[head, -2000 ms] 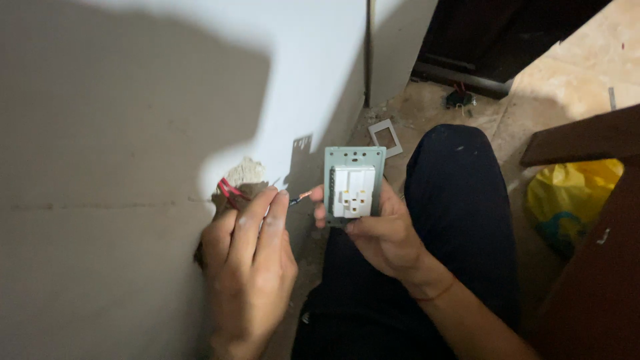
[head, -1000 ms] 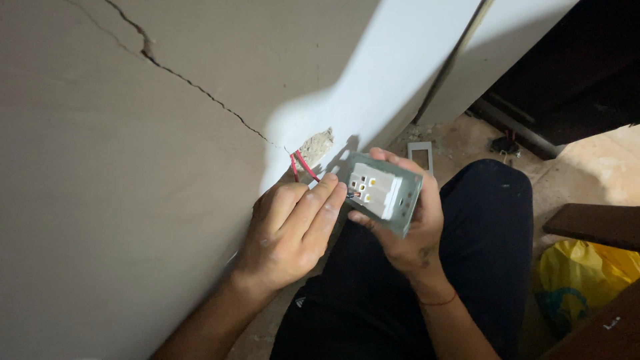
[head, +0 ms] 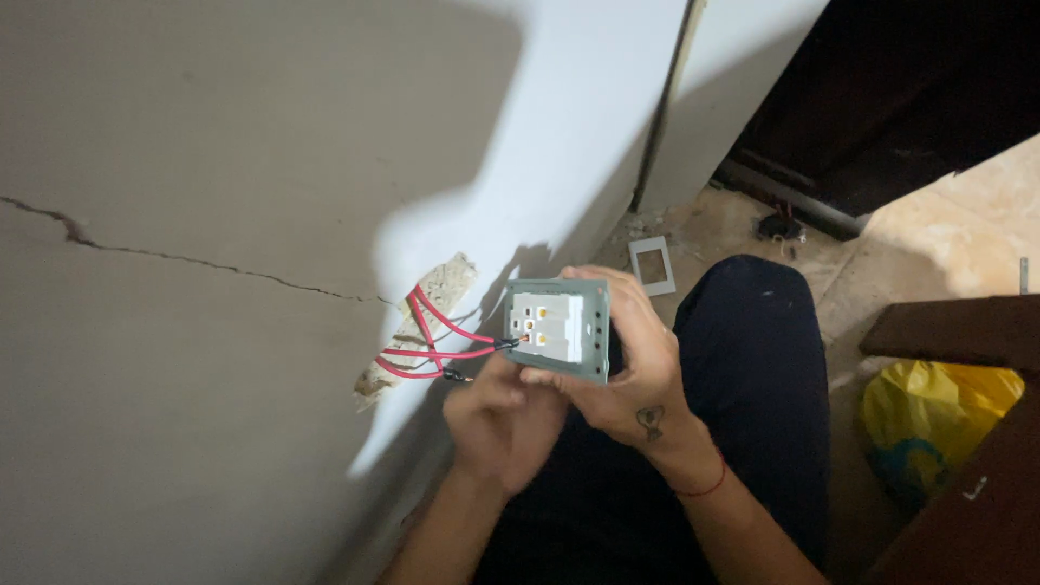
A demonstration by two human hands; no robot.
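My right hand (head: 642, 366) grips an electrical wall socket module (head: 552, 327) by its grey mounting frame, the side with the terminal holes towards me. Red wires (head: 443, 354) come out of a rough hole in the wall (head: 443, 292). One pair, joined in black tape, has its bare copper end at a terminal hole; how far it goes in cannot be told. Another black-taped end (head: 455, 375) with bare copper hangs free, left of the module. My left hand (head: 504, 414) is blurred just below the module, its fingers curled; whether it holds anything cannot be told.
A white rectangular frame (head: 668, 286) lies on the tiled floor beside the wall. Farther right are a small black object with wires (head: 778, 227), dark furniture (head: 877, 106), a wooden beam (head: 942, 329) and a yellow plastic bag (head: 934, 414). A crack (head: 203, 262) runs along the wall.
My left hand has come away from the red wires and is now below the module. The module is tilted differently in my right hand, and a wire end is now at its terminal hole.
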